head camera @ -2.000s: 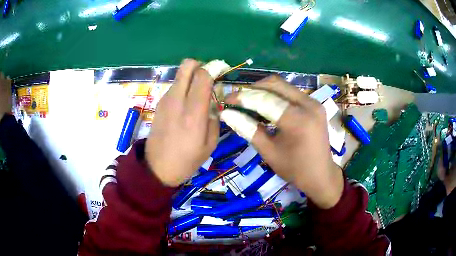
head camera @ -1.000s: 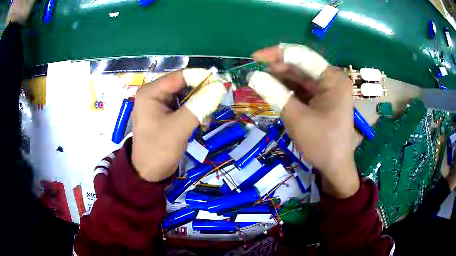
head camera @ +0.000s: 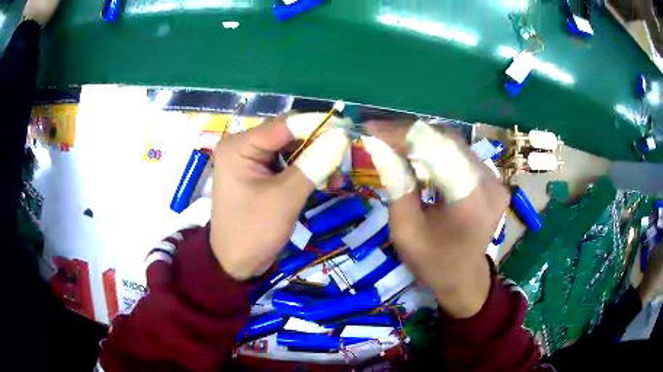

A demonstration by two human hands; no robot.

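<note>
My left hand, with off-white sleeves on thumb and forefinger, pinches the thin yellow and dark battery leads. A small white plug stands at their upper end. My right hand, also with sleeved fingertips, is just to the right and partly blurred. Its thumb and fingers are curled; I cannot tell if something is between them. A small piece between the two hands is too blurred to name. Below lies a pile of blue battery cells with white pads and thin wires.
A green belt with wired cells runs across the back. A single blue cell lies left of my hands. Cream plastic parts and green circuit board panels lie right. Other people's arms show at both sides.
The cells on the belt have shifted right in view. My right hand has come down from its raised position of a second ago. My left hand still pinches the leads.
</note>
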